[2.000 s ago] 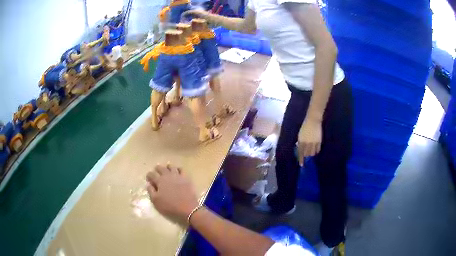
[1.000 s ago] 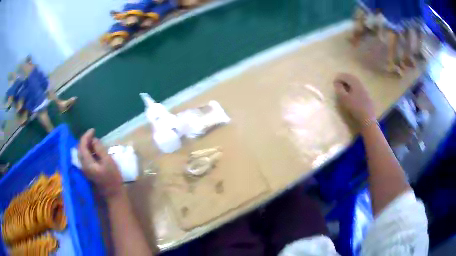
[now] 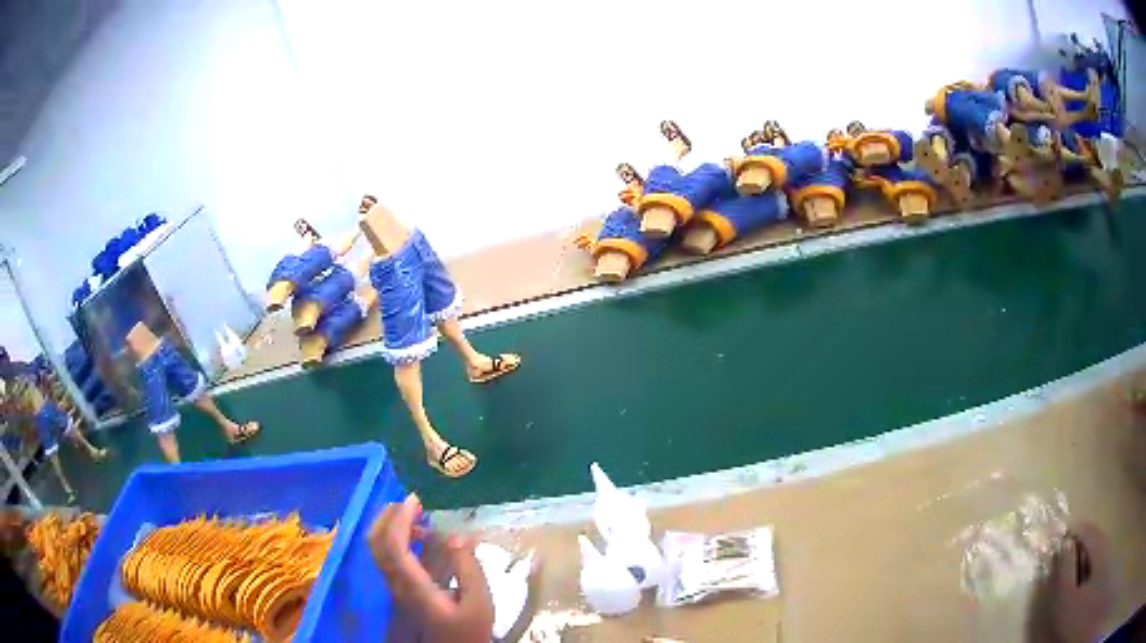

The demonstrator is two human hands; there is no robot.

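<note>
My left hand (image 3: 434,580) is at the bottom, against the right side of the blue crate (image 3: 358,484); its fingers are apart and I see nothing in it. The crate holds rows of orange sashes (image 3: 233,565). My right hand (image 3: 1083,588) is blurred and cut off at the lower right edge, over the brown bench; whether it holds anything is unclear. A figure lower body (image 3: 412,302) in blue shorts, without a sash, stands on the green belt (image 3: 704,364). White glue bottles (image 3: 620,553) are on the bench beside a clear-white packet (image 3: 719,565).
Another figure lower body (image 3: 166,381) stands on the belt at left. Figure parts with orange sashes (image 3: 679,201) lie along the far ledge, with more at the far right. Three without visible sashes (image 3: 324,302) lie at left. Shiny film (image 3: 1015,543) covers the near bench (image 3: 867,528).
The view has swung up and left from the bench to the belt and far ledge. The dish and board have left the picture. My left hand remains beside the crate.
</note>
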